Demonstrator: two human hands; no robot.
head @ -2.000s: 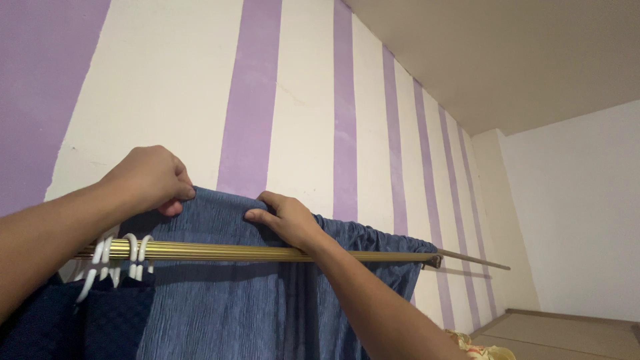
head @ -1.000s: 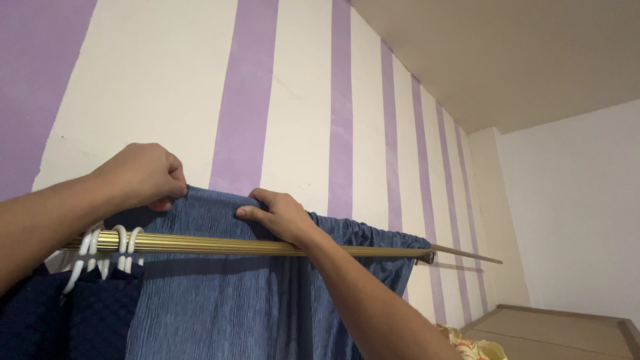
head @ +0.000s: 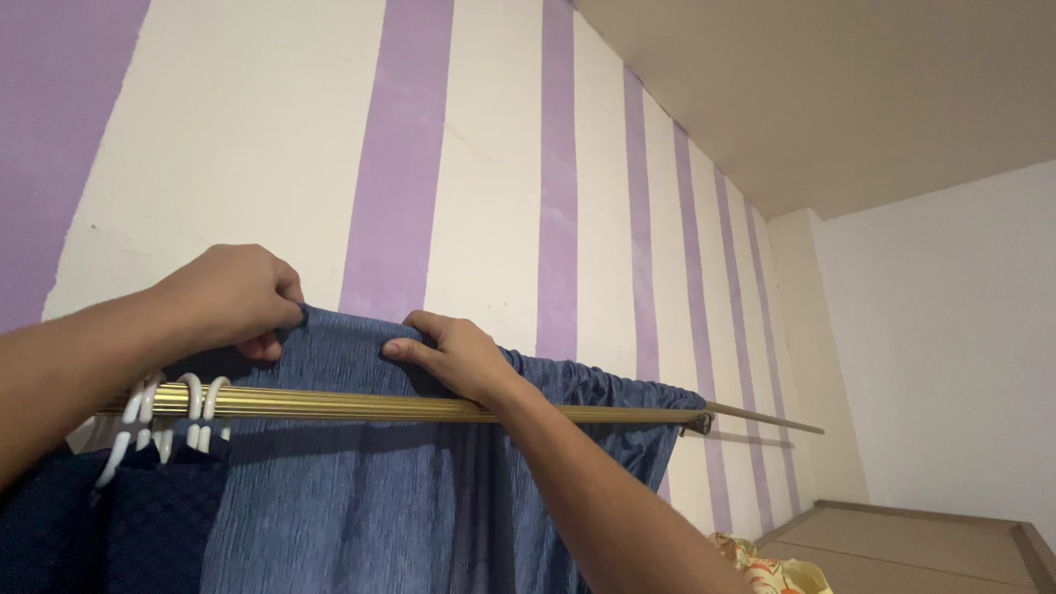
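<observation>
A blue curtain (head: 346,495) hangs gathered on a thin rod (head: 767,417) close to the striped wall. My left hand (head: 239,297) pinches the curtain's top edge at its left end, above a gold ribbed curtain rod (head: 330,403). To the right, my right hand (head: 454,355) holds the same top edge, thumb on the near face and fingers behind it; my right wrist passes over the gold rod. White curtain rings (head: 198,408) are on the gold rod at the left, below my left hand, with a dark navy quilted cloth (head: 157,511) hanging under them.
A wall painted in purple and cream stripes (head: 396,165) rises behind the rods. The gold rod ends in a dark bracket or finial (head: 701,422). At lower right are a brown flat-topped piece of furniture (head: 907,544) and a yellow patterned cloth (head: 775,573), beside my right forearm.
Both hands keep much the same hold on the curtain's top edge. No other plain change shows apart from a slight shift of the view.
</observation>
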